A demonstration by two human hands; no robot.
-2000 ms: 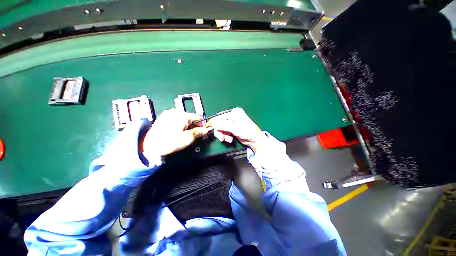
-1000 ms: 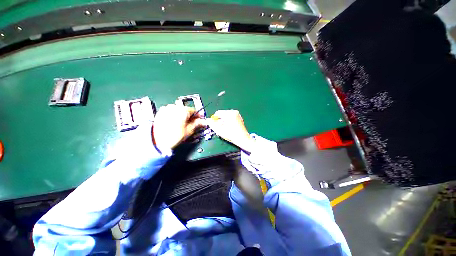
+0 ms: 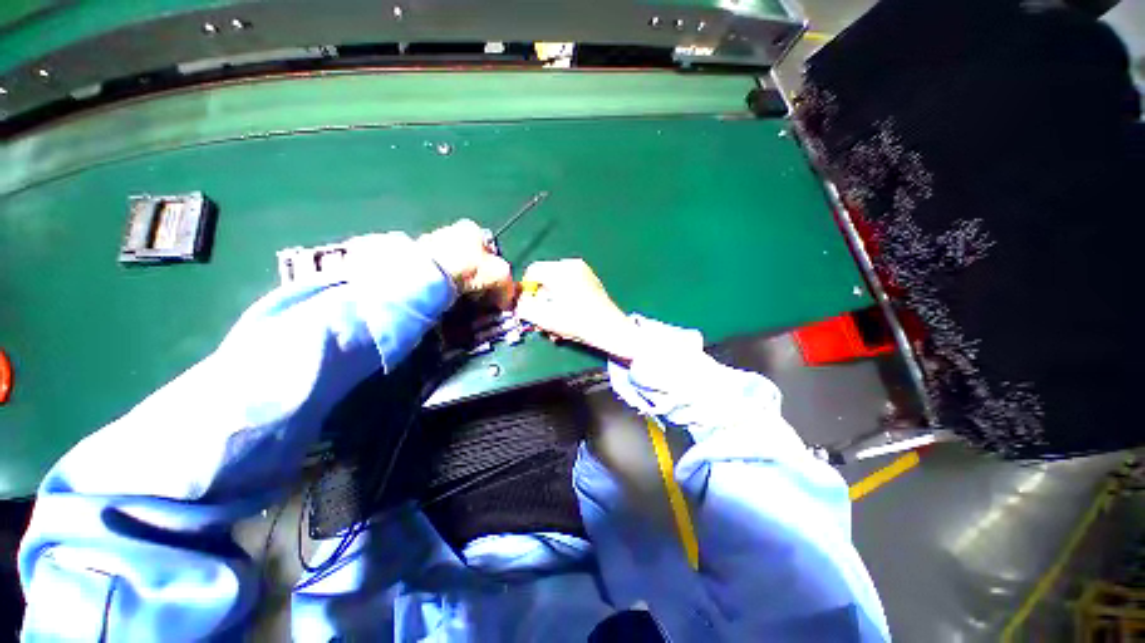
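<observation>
My left hand (image 3: 471, 260) is closed on a thin black cable (image 3: 517, 216), whose pale tip points up and right above the bench. My right hand (image 3: 571, 302) is beside it, fingertips close together, with a yellow-orange patch on a finger; whether it grips anything is unclear. A slotted metal block (image 3: 506, 329) lies under and between the hands, mostly hidden. Black cables (image 3: 502, 465) lie bundled across the lap, and some strands rise toward the left hand.
A grey fixture (image 3: 166, 229) lies at the left of the green bench (image 3: 678, 226). Another fixture (image 3: 299, 263) is partly under my left sleeve. An orange-red loop (image 3: 4, 376) shows at far left. Black cable stock (image 3: 1005, 214) hangs at right, near a red bin (image 3: 831, 342).
My left hand and sleeve have moved forward, covering more of the middle fixture and the open frame. The cable end has come up and now sticks out farther beyond the hands.
</observation>
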